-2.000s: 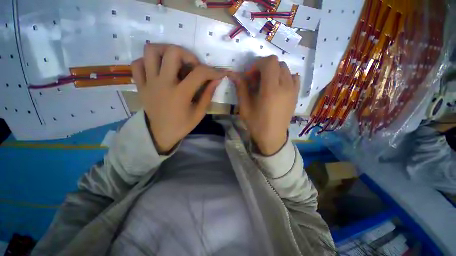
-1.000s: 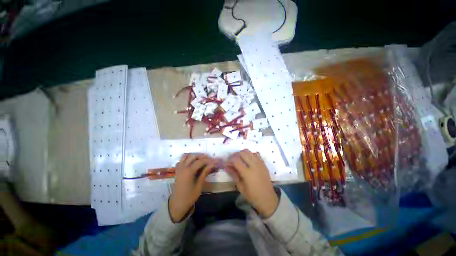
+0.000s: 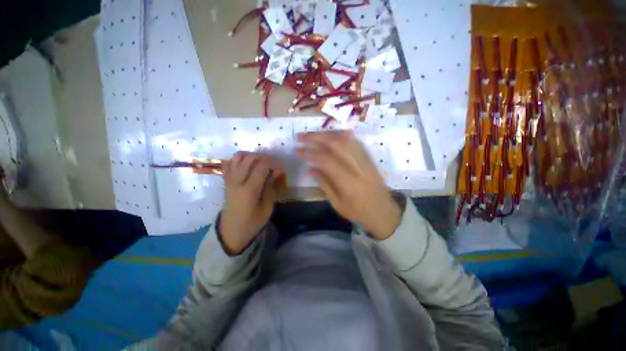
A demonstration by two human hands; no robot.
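Note:
My left hand (image 3: 248, 199) is closed around the right end of a narrow orange strip (image 3: 207, 166) with red wires, which sticks out to its left. A bit of orange shows at the right edge of this hand. My right hand (image 3: 350, 182) is blurred, with its fingers apart, a little to the right of my left hand; no object shows in it. Both hands are over a white adhesive sheet (image 3: 264, 134) with rows of small dark squares.
Beyond the hands lies a loose pile of white labelled units (image 3: 340, 44) with red wires. Orange stock (image 3: 495, 103) lies at right, partly under a clear plastic bag (image 3: 583, 123). More dotted sheets (image 3: 127, 89) lie at left. Another person's arm (image 3: 31, 233) is at far left.
The view has shifted closer since a second ago. My right hand has moved away from my left hand and its fingers have spread. My left hand still has the orange strip.

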